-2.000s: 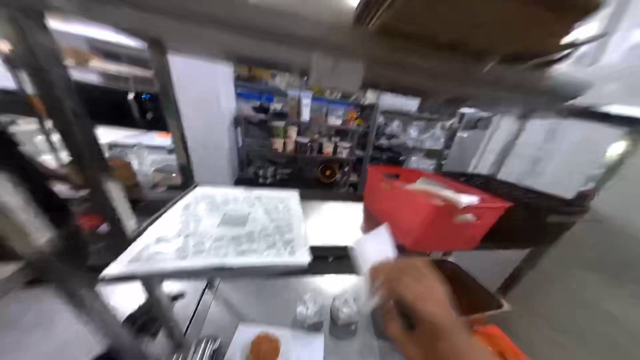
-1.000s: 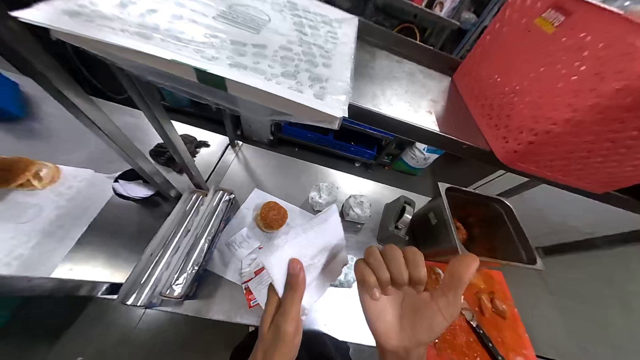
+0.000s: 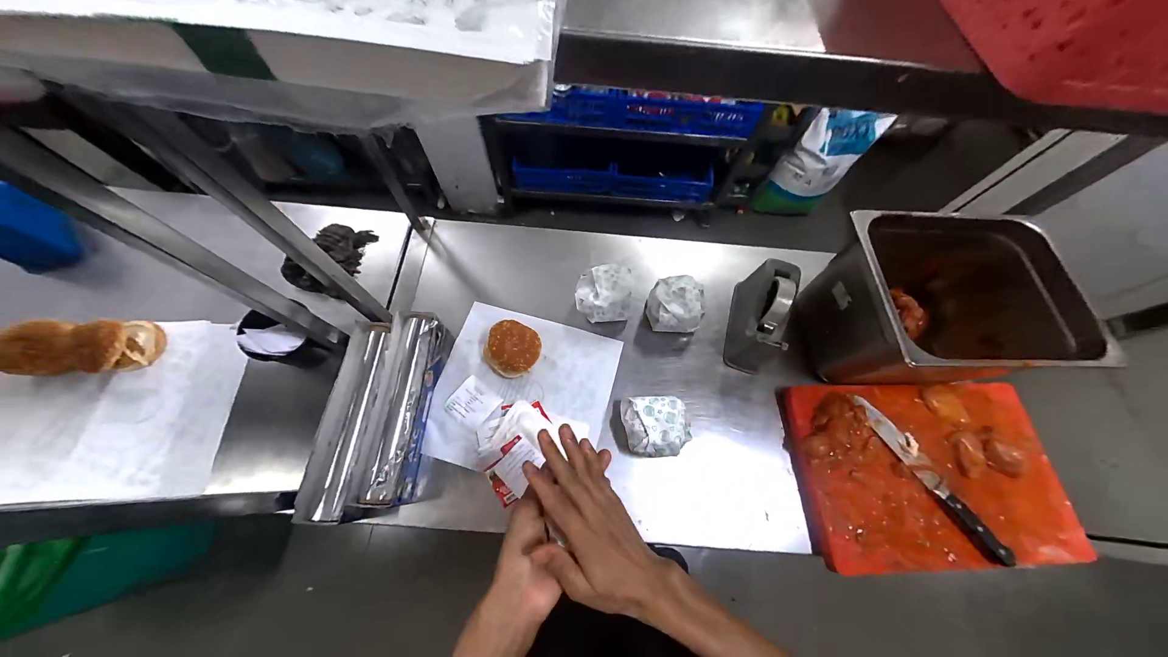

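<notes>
My left hand (image 3: 529, 561) is at the lower middle, mostly beneath my right hand (image 3: 593, 534), and is closed around a white paper napkin (image 3: 522, 422). The right hand lies over it with fingers extended, palm against the napkin and left hand. Just beyond the hands, red-and-white printed packets (image 3: 505, 470) and a small printed slip (image 3: 473, 401) rest on a sheet of white wrapping paper (image 3: 584, 351). A seeded burger bun (image 3: 513, 348) sits near the top of that sheet. To the right are paper-wrapped round items (image 3: 656, 425), one near the fingers and two farther back.
A red cutting board (image 3: 912, 520) holds raw marinated meat and a black-handled knife (image 3: 940, 488). Behind it stand a deep steel pan (image 3: 849, 301) and a grey tape dispenser (image 3: 757, 315). Foil rolls (image 3: 397, 411) lie left, beside metal posts. A shelf (image 3: 766, 68) overhangs the bench.
The hands were apart a second ago, the right palm raised; now they are together over the napkin, nearer the front edge. The view has shifted down from the shelves to the bench.
</notes>
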